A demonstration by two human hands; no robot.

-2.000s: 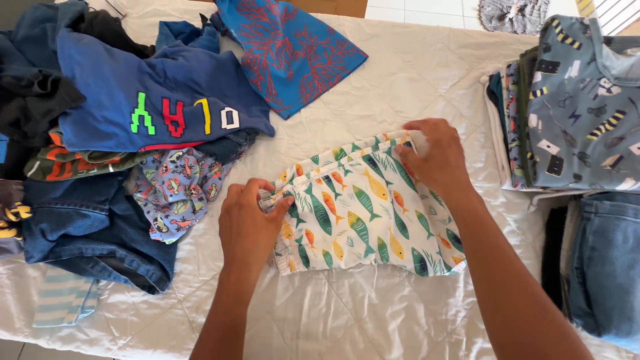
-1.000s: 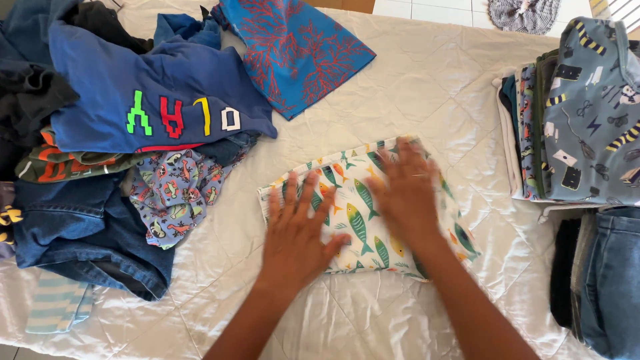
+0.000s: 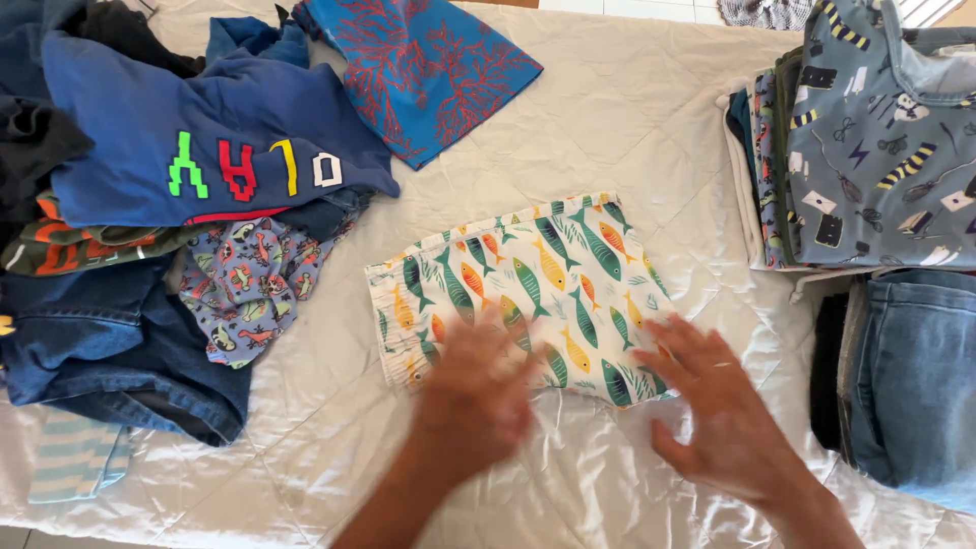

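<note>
A pair of white shorts printed with green, orange and yellow fish (image 3: 534, 282) lies folded flat on a cream quilted cover (image 3: 633, 99), its elastic waistband at the left. My left hand (image 3: 480, 381), blurred by motion, is over the lower left part of the shorts with fingers spread; whether it touches them I cannot tell. At the lower right corner of the shorts is my right hand (image 3: 709, 404), fingers apart, thumb out to the left, gripping nothing.
On the left lies a loose heap with a blue lettered shirt (image 3: 206, 114), denim garments (image 3: 122, 343) and a dinosaur-print garment (image 3: 252, 282). A blue coral-print garment (image 3: 442, 69) is at the top. Folded printed clothes (image 3: 877, 198) and folded jeans (image 3: 915, 381) are stacked at right.
Two seconds ago both hands gripped the shorts' upper edge and left side; then they lay spread on the fabric. Now both hands are lower, near its bottom edge.
</note>
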